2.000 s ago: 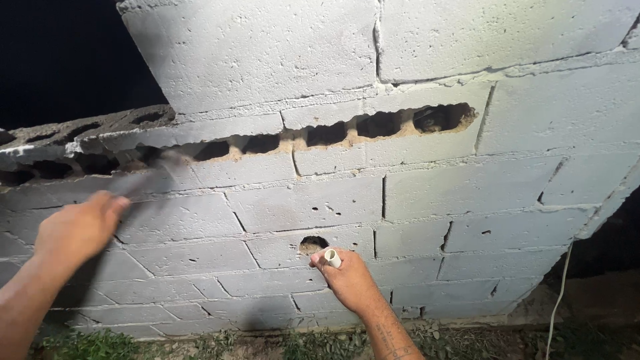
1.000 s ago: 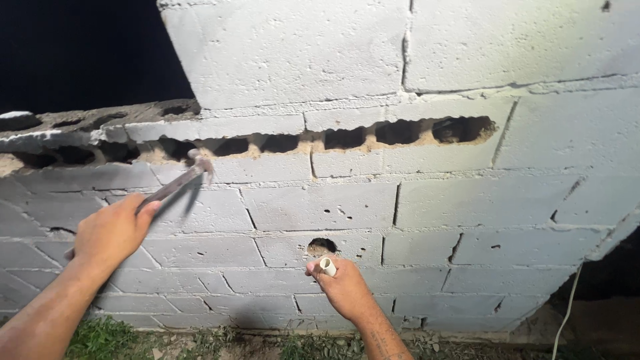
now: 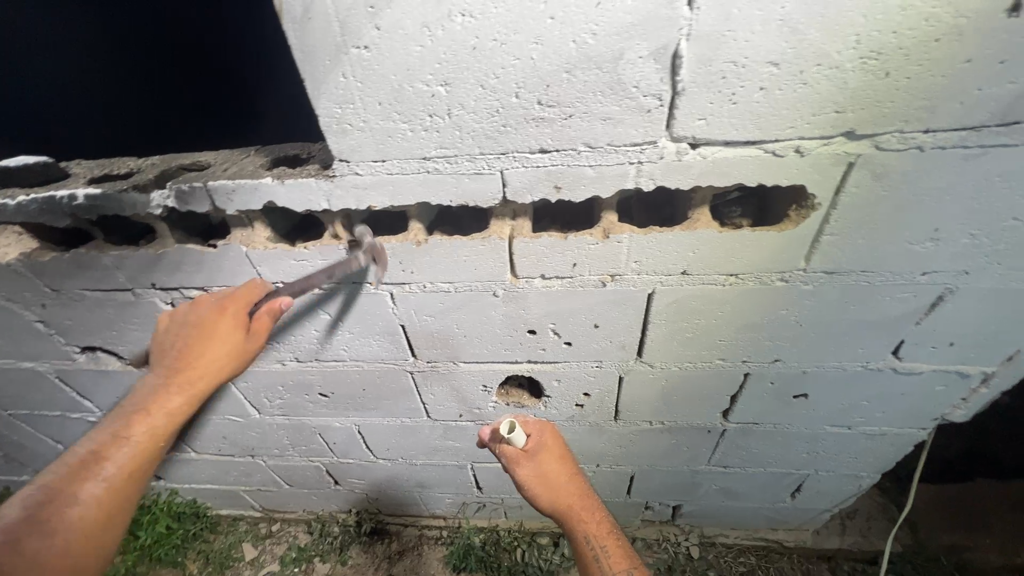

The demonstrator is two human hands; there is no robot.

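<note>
A claw hammer [image 3: 324, 274] is in my left hand [image 3: 210, 332], gripped along its handle, its head close to the lower edge of a long broken slot [image 3: 460, 220] in the painted concrete block wall [image 3: 744, 324]. The slot exposes several hollow block cores. Lower down, my right hand [image 3: 538, 464] closes around a white plastic pipe [image 3: 513, 433], its open end facing up towards me. Just above that hand is a rough round hole [image 3: 520, 390] in one block. The rest of the pipe is hidden by my fingers.
At the upper left is a dark opening, with bare hollow blocks [image 3: 192, 166] along its lower edge. Grass [image 3: 164, 528] and dirt lie at the wall's foot. A thin pale cable [image 3: 910, 496] hangs at the lower right beside a dark gap.
My left hand and the hammer have moved right along the slot. The hammer, blurred two seconds ago, now shows plainly. My right hand still holds the pipe, now lower below the round hole.
</note>
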